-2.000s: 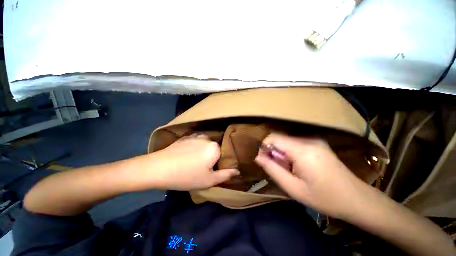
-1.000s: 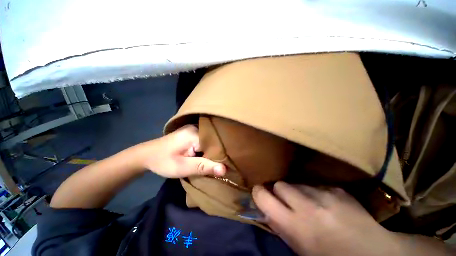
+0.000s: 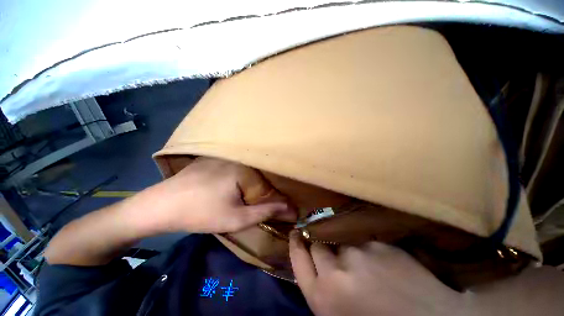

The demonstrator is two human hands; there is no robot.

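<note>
The tan bag body (image 3: 346, 117) lies on my lap, its mouth open towards me. My left hand (image 3: 216, 197) is inside the left part of the mouth, its thumb and fingers closed on the brown lining (image 3: 253, 187). My right hand (image 3: 365, 271) is at the near edge of the mouth, its fingertips at the brass-gold zipper (image 3: 318, 241). The palm side of my right hand is hidden, so what it may hold cannot be seen. A small white brand label (image 3: 316, 216) shows on the lining between the hands.
The white-covered table (image 3: 154, 52) edge runs across behind the bag. More brown bags (image 3: 547, 160) are at the right. A metal frame (image 3: 93, 120) and grey floor with a yellow line (image 3: 114, 193) are at the left. Gold eyelets (image 3: 508, 252) show at the right bag corner.
The tan shell's far side fills more of the view. My left hand has gone deeper into the mouth. My right hand has shifted slightly left to the zipper, and the label has come back into view.
</note>
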